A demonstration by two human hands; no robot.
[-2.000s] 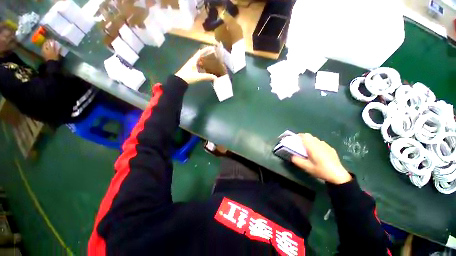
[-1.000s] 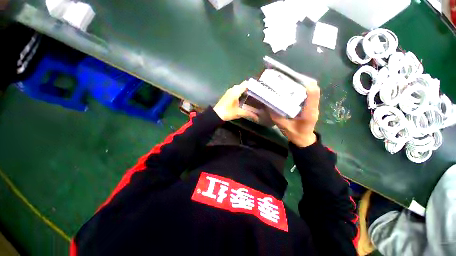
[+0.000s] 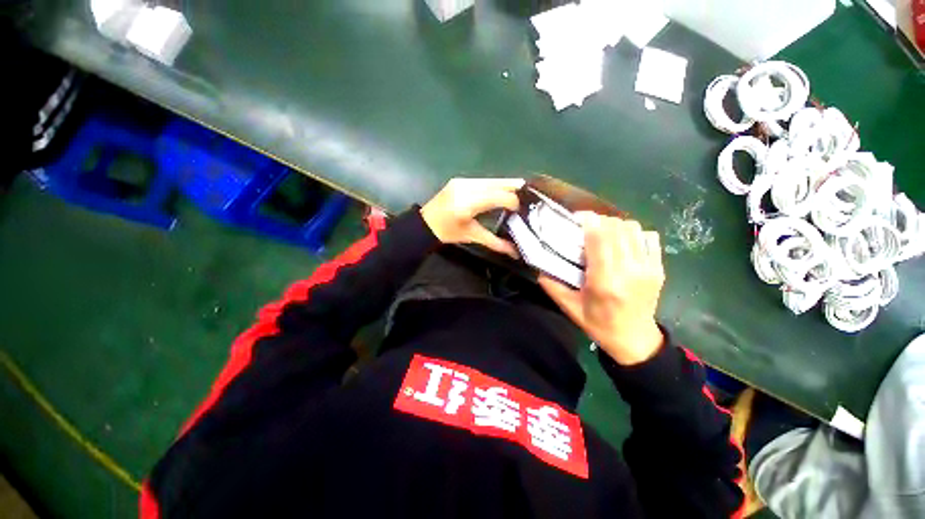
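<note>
A small carton is held over the bench's near edge, its open side up, with white coiled cable showing inside and a brown flap raised behind it. My left hand grips its left end. My right hand grips its right end, fingers over the top edge. The lower part of the carton and some fingertips are hidden. White coiled cables lie heaped at the right. Folded white leaflets lie loosely on the far side, with one separate leaflet beside them.
Closed white cartons stand at the far left of the green bench. A large white block stands behind the leaflets. Small clear specks lie near the coils. Blue stools are below left. A person's grey-clothed part shows at lower right.
My left hand has come from the far cartons to my right hand. Both now hold the carton together, lower and nearer my body than a second ago. Its brown flap now shows behind it.
</note>
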